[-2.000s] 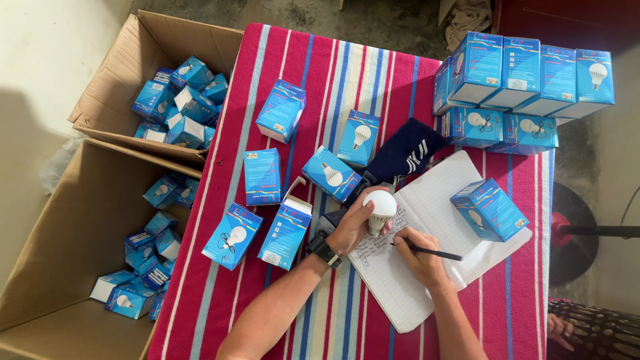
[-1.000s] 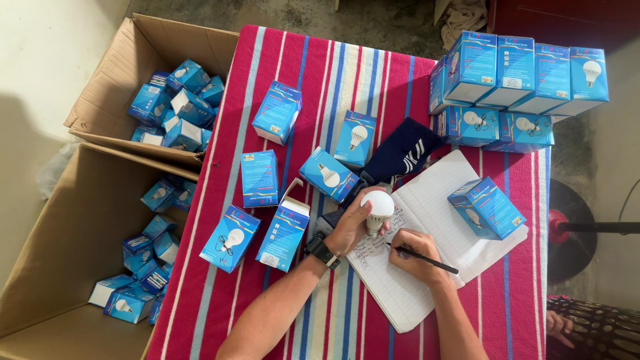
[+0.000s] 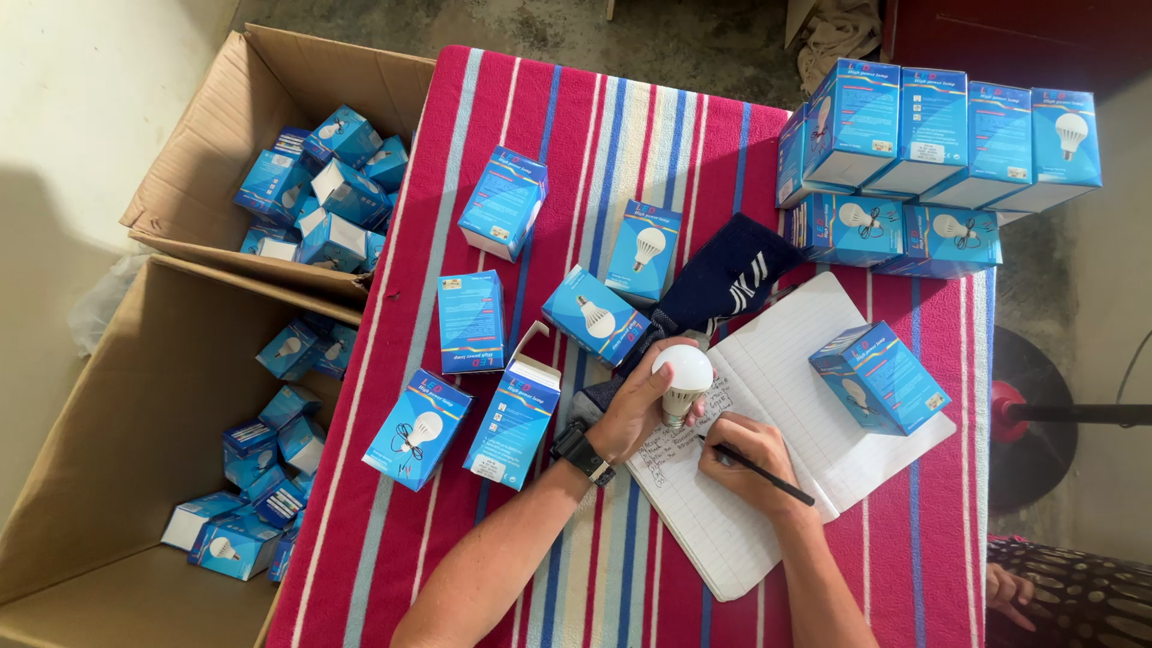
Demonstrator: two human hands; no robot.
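My left hand (image 3: 643, 396), with a dark watch on its wrist, holds a white LED bulb (image 3: 684, 378) upright, dome up, over the left page. In my right hand (image 3: 751, 459) is a black pen (image 3: 769, 475), its tip on that page of an open ruled notebook (image 3: 720, 540) with handwriting. A blue bulb box (image 3: 880, 378) rests on the right page. Left of my left hand stands an open-flapped bulb box (image 3: 515, 418); several more boxes (image 3: 596, 315) lie around it. A dark blue cloth item with white marks (image 3: 729, 279) lies beyond the notebook, partly under my left hand.
Blue boxes are stacked (image 3: 931, 135) at the table's back right corner. Two cardboard cartons (image 3: 81, 468) holding more boxes stand left of the striped cloth-covered table (image 3: 576, 126). A black round object with a pole (image 3: 1030, 418) is at the right; another person's hand (image 3: 1008, 594) shows lower right.
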